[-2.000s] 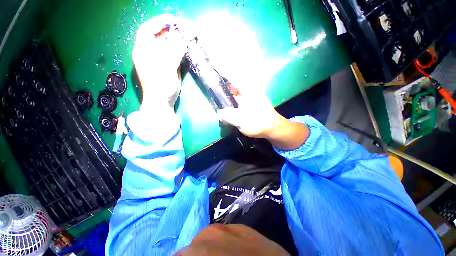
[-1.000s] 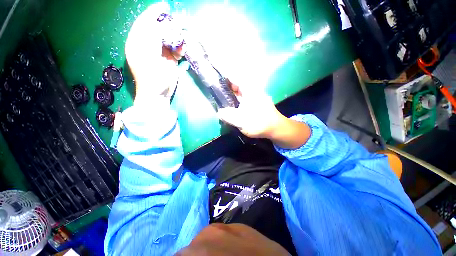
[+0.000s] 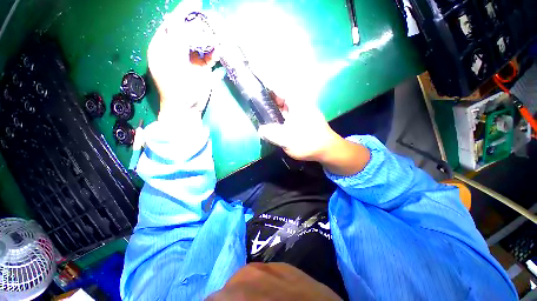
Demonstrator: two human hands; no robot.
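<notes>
My right hand grips the rear of a black cylindrical power tool, which slants up and left across the glare. My left hand is at the tool's front end, washed out by bright light. It holds a small round part, of which only a dark, partly overexposed outline shows. The tool's tip is at or close to this part; glare hides whether they touch. Several loose round black parts lie on the green bench left of my left hand, beside a small pale stick.
A black blister tray lies at left, a white fan at lower left. A second black tray is at upper right. A slim dark tool lies right of the glare. An open box with a green board and an orange-handled tool are at right.
Since two seconds ago, my left hand has turned and shifted slightly up and left, so the round part's outline shows more. My right hand keeps its grip on the tool. The camera view shifts slightly.
</notes>
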